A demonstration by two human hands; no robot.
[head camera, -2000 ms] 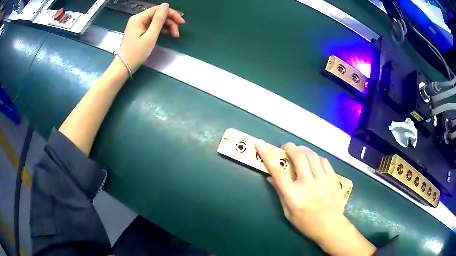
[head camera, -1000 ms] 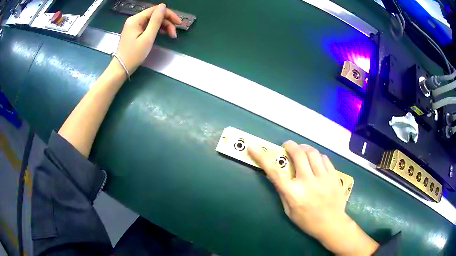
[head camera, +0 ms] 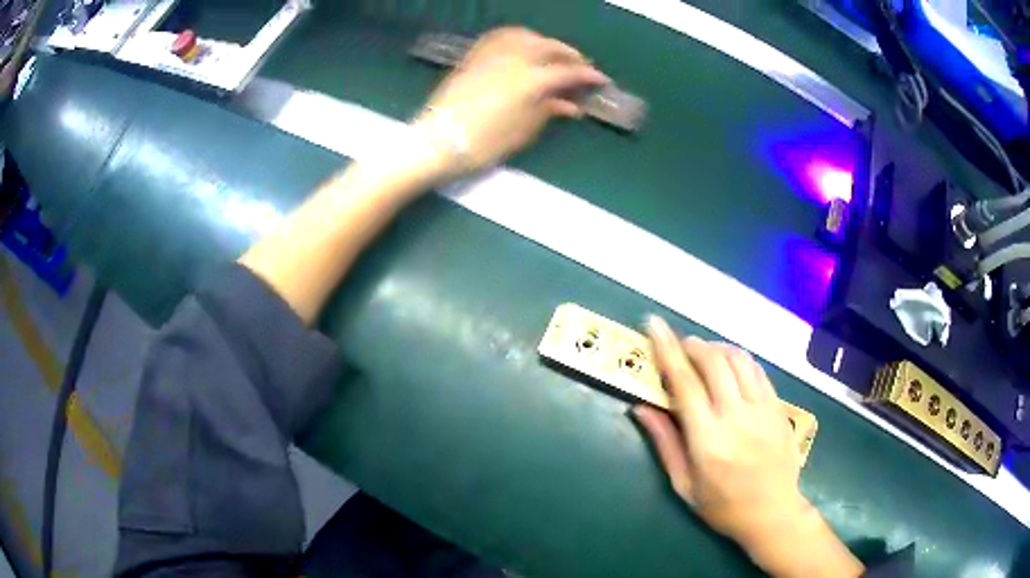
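A dark carrier strip lies on the green belt. My left hand, blurred, is over the middle of the strip; both strip ends show. Whether its fingers grip the strip is hidden. A brass bar with round holes lies on the rounded green front ledge. My right hand is on the bar, fingers over its right half and thumb at its near edge. Another brass piece shows only its end at the violet-lit mouth of the black UV unit.
Several spare brass bars stand against the front of the black box, with a white crumpled tissue on top. A silver rail runs between belt and ledge. A red button sits on a white frame at the upper left.
My left hand and the dark strip have moved right along the belt. The brass piece at the UV unit has gone further in. My right hand and its bar have shifted slightly right in view.
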